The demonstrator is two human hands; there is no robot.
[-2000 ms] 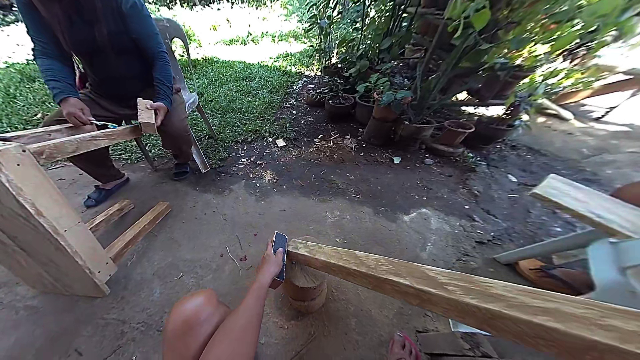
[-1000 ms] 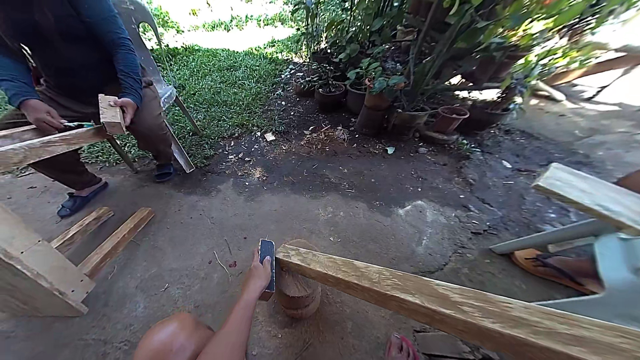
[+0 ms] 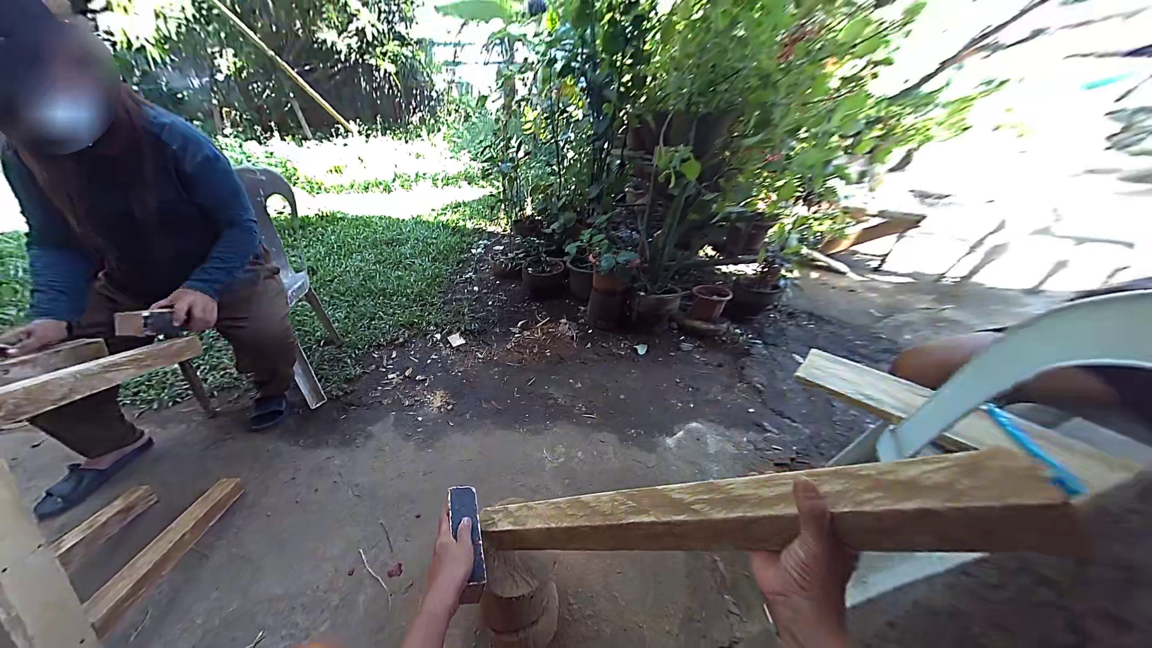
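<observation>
A long wooden beam (image 3: 684, 513) crosses the lower part of the view, its left end above a round wooden post (image 3: 520, 598). My left hand (image 3: 453, 553) holds a sanding block with a dark face (image 3: 467, 540), upright beside that end of the beam. Under the beam's right part, my right hand (image 3: 807, 571) grips it, with the thumb up along the near side. The fingers behind the wood are hidden.
At the left a person (image 3: 153, 225) on a plastic chair (image 3: 270, 193) works on wood. Loose wooden pieces (image 3: 166, 549) lie on the ground. Potted plants (image 3: 607, 292) stand ahead. A pale plastic chair (image 3: 1035, 351) and another person's leg (image 3: 999, 364) are at the right.
My right hand has come into view, holding the beam. The view has tilted up. The person at the left now holds a dark-topped block at the wood.
</observation>
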